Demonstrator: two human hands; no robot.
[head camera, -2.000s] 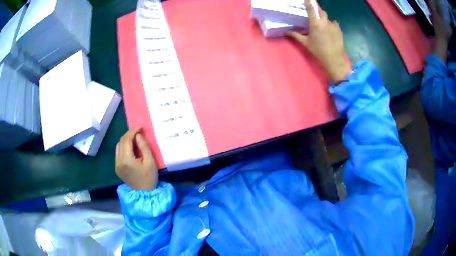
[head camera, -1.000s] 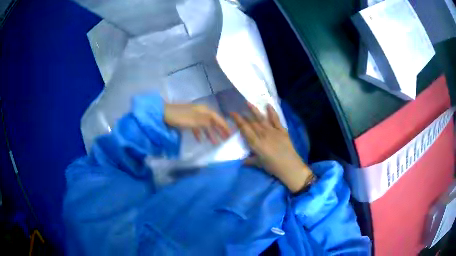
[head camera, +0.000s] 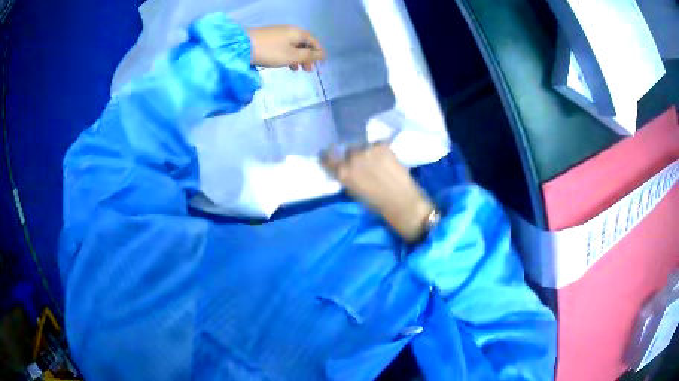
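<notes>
The shipping carton, lined with a white plastic liner bag (head camera: 260, 175), stands open in front of my body. Flat white boxes (head camera: 298, 104) lie inside it, with thin dark gaps between them. My left hand (head camera: 287, 47) is over the carton's far left part, fingers curled; whether it holds anything cannot be told. My right hand (head camera: 380, 186) is at the liner's near right part, its fingertips blurred; whether it grips the liner cannot be told.
The dark green bench (head camera: 521, 97) curves along the right. On it are white boxes (head camera: 614, 56), a red mat (head camera: 595, 320), a label strip (head camera: 610, 234) and more boxes (head camera: 659, 327) at the right edge. Blue floor (head camera: 56, 89) is at left.
The view has turned from the bench to the carton. Since one second ago, my left hand has moved up and away from my right hand, and more of the carton's boxes show.
</notes>
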